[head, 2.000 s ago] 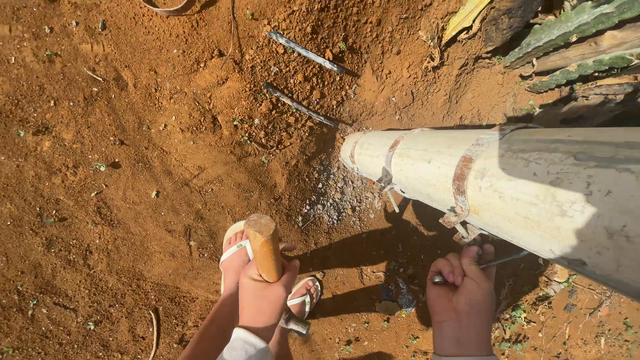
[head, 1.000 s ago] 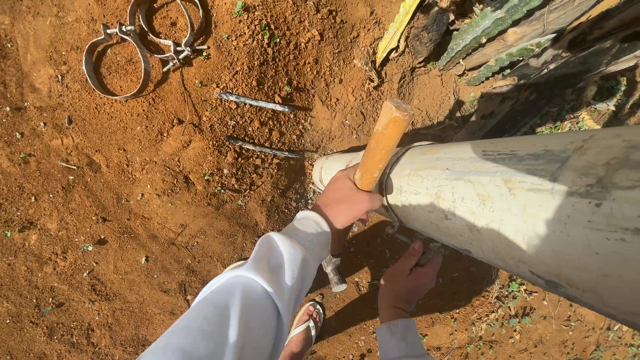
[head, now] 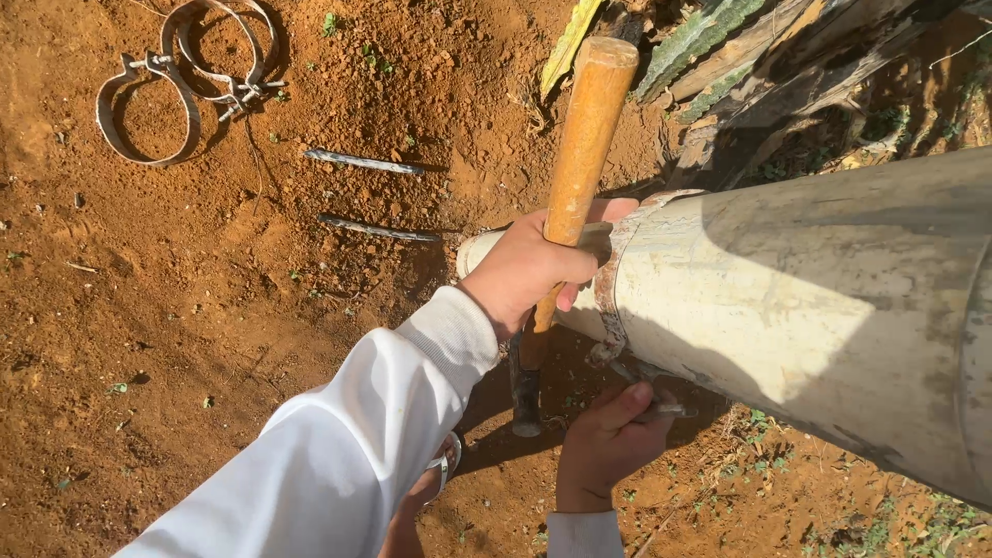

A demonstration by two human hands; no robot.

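Note:
My left hand [head: 535, 267] holds a hammer by its wooden handle [head: 585, 139], the handle end up and the metal head [head: 527, 399] down. Its fingers reach against a rusty metal band clamp [head: 610, 279] around a pale, column-like pipe [head: 783, 294]. Below the pipe, my right hand [head: 620, 430] grips a slim metal tool [head: 663, 411] beside the clamp's bolted end [head: 604, 353]. The tool's kind is partly hidden by the fingers and shadow.
Loose ring clamps [head: 186, 116] lie on the reddish soil at upper left. Two dark strips [head: 364, 161] lie nearer the pipe. Cactus pieces [head: 697, 43] and weathered wood [head: 806, 70] are at upper right. A sandaled foot [head: 442, 465] stands below.
My left hand has moved from beside the feet to the pipe with the hammer in it. Two seconds ago, clamps were visible on the pipe's narrow part, where the left hand is now.

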